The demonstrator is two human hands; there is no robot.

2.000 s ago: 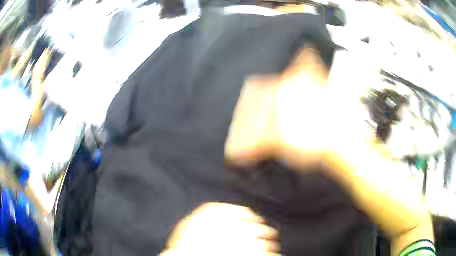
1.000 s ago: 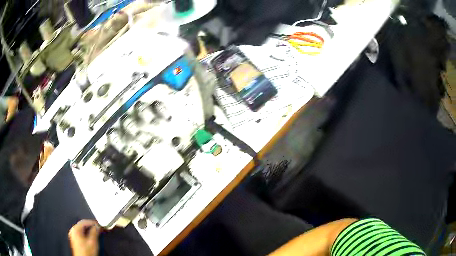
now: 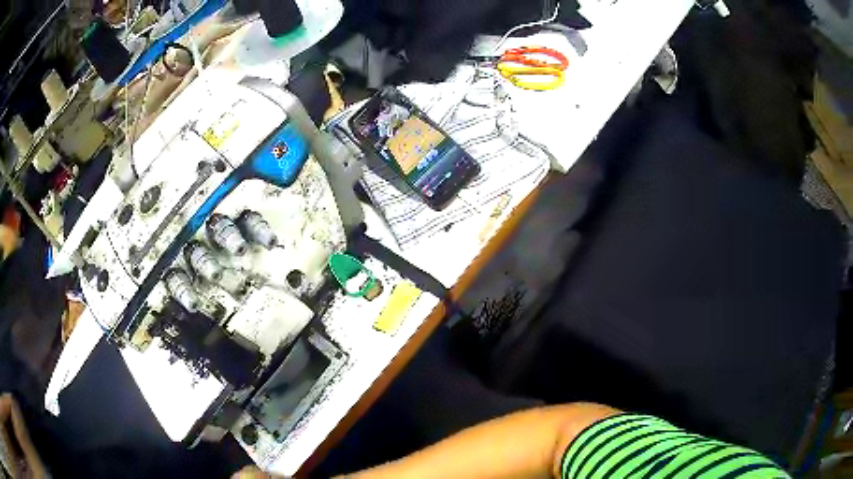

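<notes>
Black fabric (image 3: 711,271) lies in a large dark spread at the right. More black fabric (image 3: 93,412) lies below the machine's left end. The white overlock machine (image 3: 309,210), with a blue stripe and grey tension knobs, stands on the table. My right forearm reaches in from the lower right in a green striped sleeve. My right hand is almost wholly cut off by the bottom edge; only a sliver (image 3: 254,474) shows, so its grip is hidden. A skin-toned shape (image 3: 17,440) at the lower left edge may be part of my left hand; its grip cannot be told.
A smartphone (image 3: 416,150) with a lit screen lies on striped cloth (image 3: 505,168). Red and yellow scissors handles (image 3: 533,70) lie beyond it. A green holder (image 3: 348,274) and yellow piece (image 3: 397,308) lie near the wooden table edge (image 3: 374,388). Thread cones (image 3: 281,17) stand behind the machine.
The view has swung right from the black fabric to the machine and phone. Since one second ago, the right forearm reaches further left along the bottom, and the hand seen at lower left has gone from there.
</notes>
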